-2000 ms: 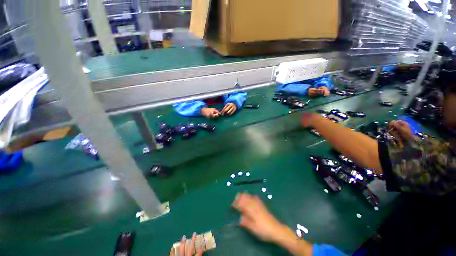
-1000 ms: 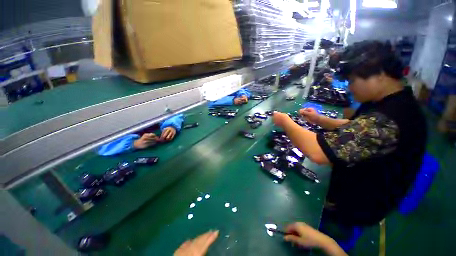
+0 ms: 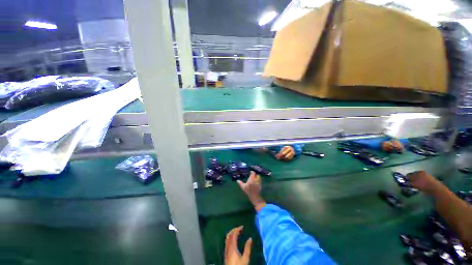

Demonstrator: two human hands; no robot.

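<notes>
A heap of black handsets (image 3: 238, 170) lies on the green bench beyond the belt, just right of the grey post. My right hand (image 3: 252, 187), in a blue sleeve, is stretched out at the near edge of the heap. Its fingers are apart, and no held thing shows in it; whether it touches a handset is unclear. My left hand (image 3: 237, 249) is at the bottom centre, cut off by the edge, with fingers apart and nothing visible in it. The white dots and the thin dark tool are out of view.
A grey post (image 3: 168, 129) stands left of my hands. A grey rail (image 3: 290, 127) crosses above the bench, below a large cardboard box (image 3: 388, 52). White sheets (image 3: 67, 129) and a clear plastic bag (image 3: 139, 166) are left. Another person's arm (image 3: 447, 199) reaches among handsets (image 3: 440, 240) at right.
The view has swung left. My right hand, which held a thin dark tool by a white piece, now reaches forward to the heap without a visible tool. My left hand's fingers have spread.
</notes>
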